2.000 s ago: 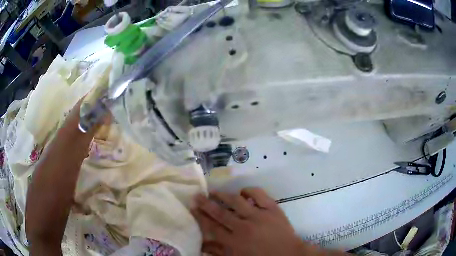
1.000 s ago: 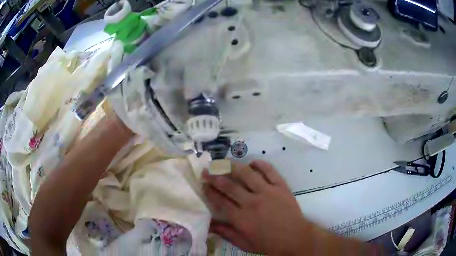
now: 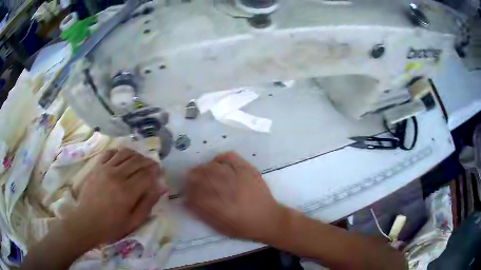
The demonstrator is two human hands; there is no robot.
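The cream floral fabric (image 3: 63, 158) lies in a large heap at the left, and part of it shows below my left hand. My left hand (image 3: 120, 192) rests on the fabric just in front of the presser foot area, fingers bent, pressing or pinching the cloth. My right hand (image 3: 229, 195) is blurred, to the right of my left hand over the front of the bed, fingers curled; I cannot tell if it holds anything. The off-white sewing machine head (image 3: 227, 58) stands above. The needle area is partly hidden by the head's parts.
White scraps (image 3: 237, 109) lie on the bed behind the needle area. Black snips (image 3: 377, 142) and a black loop lie at the right. A ruler marking (image 3: 369, 182) runs along the front table edge. A green-wrapped spool (image 3: 78, 32) is at upper left. More floral cloth hangs at lower right.
The view has shifted right. My left hand has come from behind the head to the front of the needle area. My right hand has moved away from the fabric edge. The white scrap area looks larger.
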